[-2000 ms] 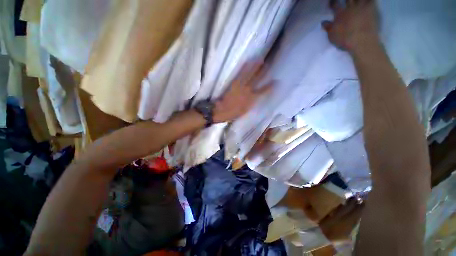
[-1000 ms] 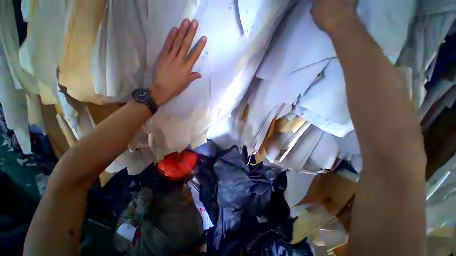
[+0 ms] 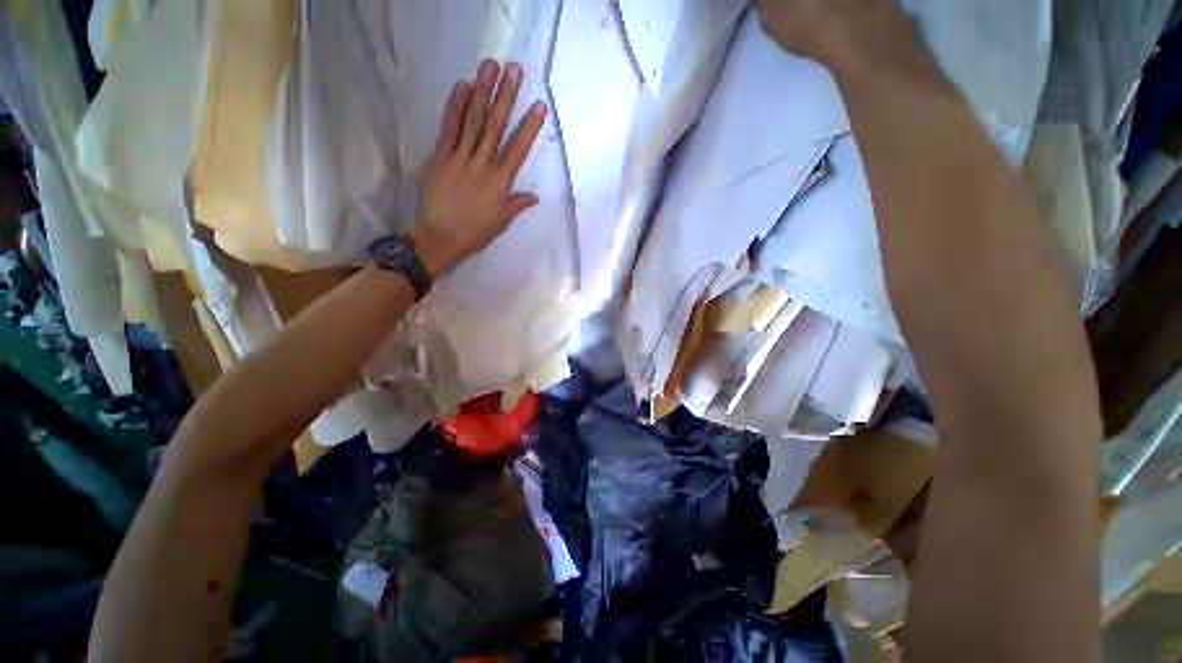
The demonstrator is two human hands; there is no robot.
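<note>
White paper patterns (image 3: pixel 758 194) hang in dense layers across the upper middle, with uneven lower ends. My left hand (image 3: pixel 475 175), with a dark watch on the wrist, lies flat on a white sheet left of centre, fingers apart and pointing up. My right hand (image 3: pixel 830 23) is at the top edge, partly cut off; its fingertips are hidden, so its hold on the sheets cannot be told. A brown card pattern (image 3: pixel 244 143) hangs left of my left hand. Small pattern pieces (image 3: pixel 804 369) hang in a fan below the sheets at centre right.
Black plastic bags (image 3: pixel 668 505) lie below the patterns at centre. A grey-green sack (image 3: pixel 454 563) is left of them, with a red lump (image 3: pixel 490 424) behind it. Stacked pattern pieces (image 3: pixel 849 499) lie at lower right. A green floor (image 3: pixel 52 369) with scraps shows at left.
Since two seconds ago, my left hand has moved left across the sheets, and the white layers at centre have spread apart. My right hand has shifted up and left. The view has moved slightly.
</note>
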